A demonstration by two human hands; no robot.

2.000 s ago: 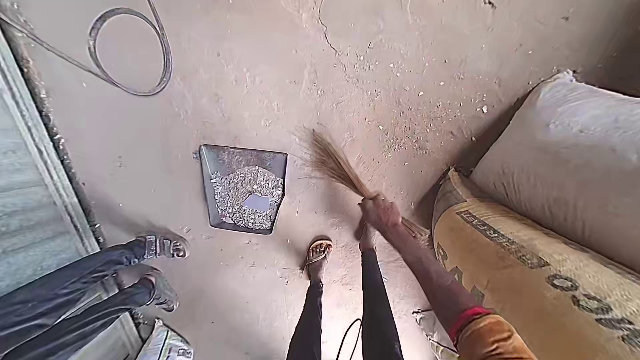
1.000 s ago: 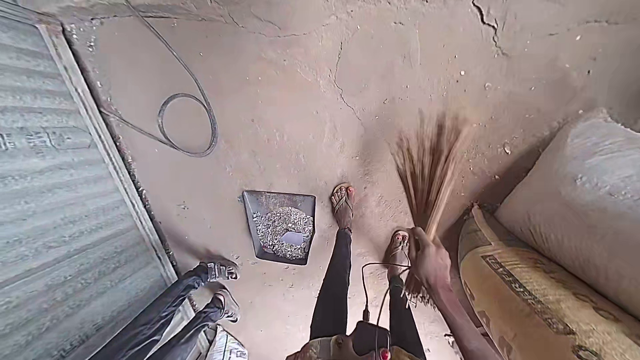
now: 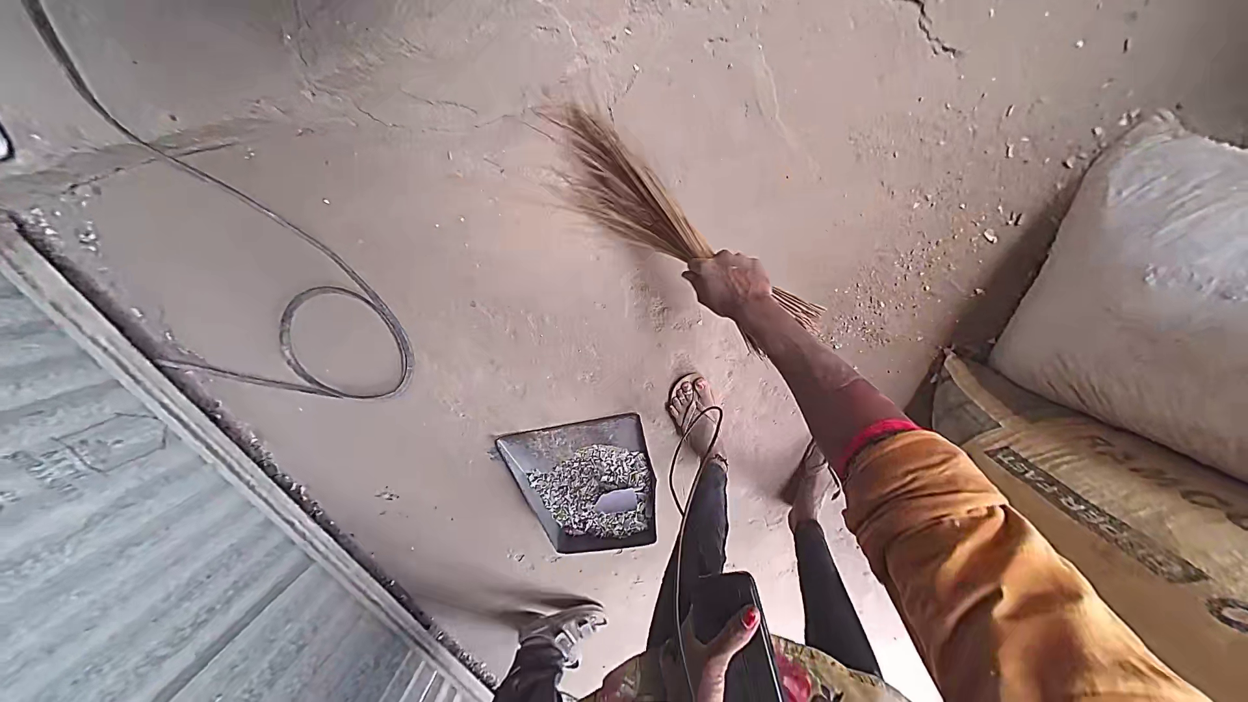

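Note:
My right hand (image 3: 729, 283) is closed around the bound stalks of a stick broom (image 3: 634, 185), reaching forward over the floor. The bristles fan out toward the upper left and are blurred at their tips. Near the bottom edge my left hand (image 3: 717, 648) holds a black phone-like device (image 3: 736, 624) with a cable (image 3: 680, 487) beside it. Left of my feet lies a dark dustpan (image 3: 565, 438) with a heap of small debris (image 3: 585, 487) and a pale flat piece in it.
Large filled sacks (image 3: 1141, 283) lie at the right, with loose crumbs (image 3: 877, 283) on the floor near them. A looped hose or cable (image 3: 405, 356) lies at the left, beside a corrugated metal sheet (image 3: 146, 507). Another person's shoe (image 3: 565, 629) shows at the bottom.
My right hand has swung the broom forward, and its bristles now point to the upper left. My left hand with the black device has come into view. The view has shifted.

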